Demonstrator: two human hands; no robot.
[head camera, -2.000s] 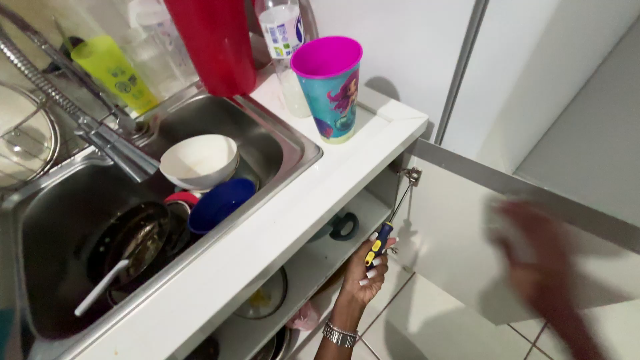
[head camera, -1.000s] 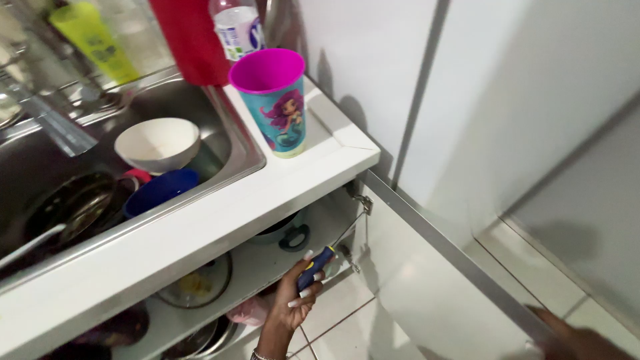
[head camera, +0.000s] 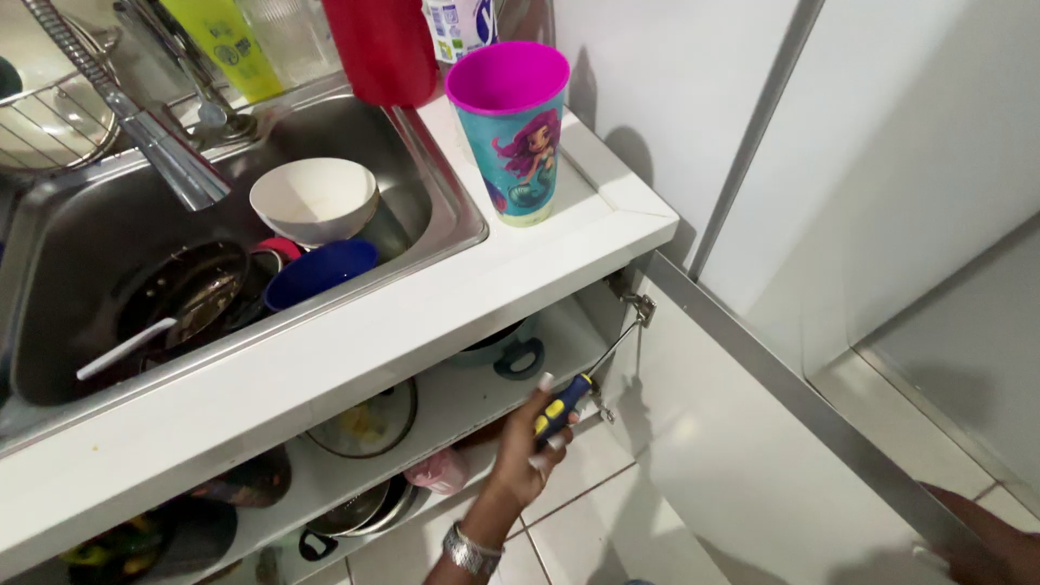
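My left hand (head camera: 528, 447), with a metal watch or bracelet at the wrist, grips a blue and yellow screwdriver (head camera: 562, 410). The screwdriver's shaft slants up to the upper metal hinge (head camera: 642, 309), where its tip meets or nearly meets the hinge on the inner face of the open white cabinet door (head camera: 756, 422). A lower metal hinge part (head camera: 603, 406) shows just beyond the handle. At the lower right, my right hand (head camera: 971, 528) holds the door's outer edge, a fingertip showing on the inner face and the rest partly hidden behind the panel.
Above the cabinet, a mermaid cup (head camera: 520, 154) stands near the corner of the white countertop (head camera: 341, 349). The steel sink (head camera: 73, 268) holds a white bowl (head camera: 313, 199), a blue bowl (head camera: 321, 272) and a dark pan. Pots and a glass lid (head camera: 366, 422) lie on the shelves.
My right hand, raised and blurred in front of the door two seconds ago, has moved down and right to the door's edge. My left hand keeps the screwdriver near the upper hinge.
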